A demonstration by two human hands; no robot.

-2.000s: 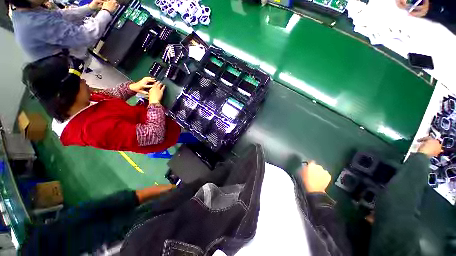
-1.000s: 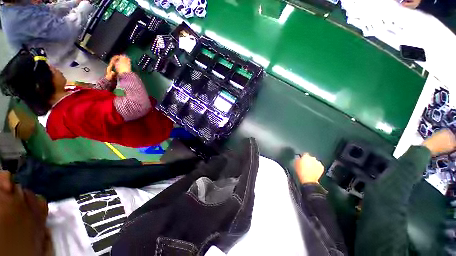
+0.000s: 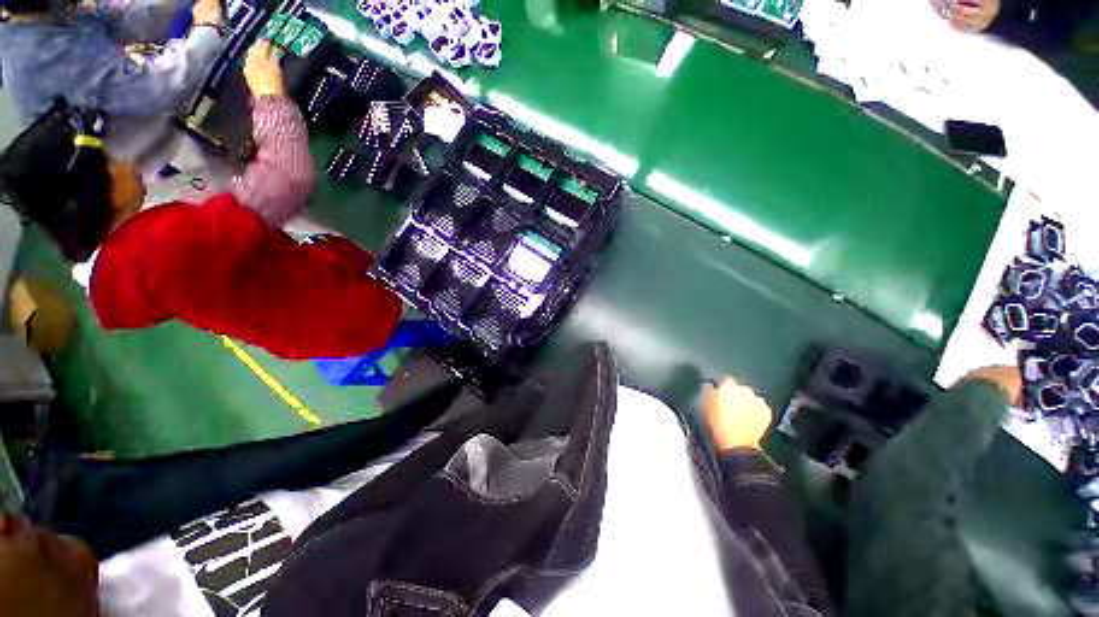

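My right hand [image 3: 738, 416], in a dark sleeve with pale stitching, is at the near edge of the dark green bench. Its fingers are curled. A small dark spot shows at the fingertips; whether it is a held thing is unclear. My left hand is not in view. Dark square parts with openings [image 3: 841, 371] lie on the bench right of my right hand, partly behind a neighbour's green sleeve. A large black parts tray [image 3: 452, 259] stands to the left; several back pockets and one front pocket hold pale and green pieces [image 3: 534, 256].
A person in red [image 3: 235, 271] works on the left, near loose black parts [image 3: 383, 130]. White housings [image 3: 436, 27] lie on the green belt [image 3: 723, 157]. On the right, a neighbour's hand [image 3: 998, 381] is at black-and-white housings [image 3: 1061, 325]. A phone [image 3: 975, 137] lies on white sheeting.
The person in red has moved a hand from beside the tray to the green boards at upper left. The right neighbour's hand has shifted left in view. My right hand stays nearly in place.
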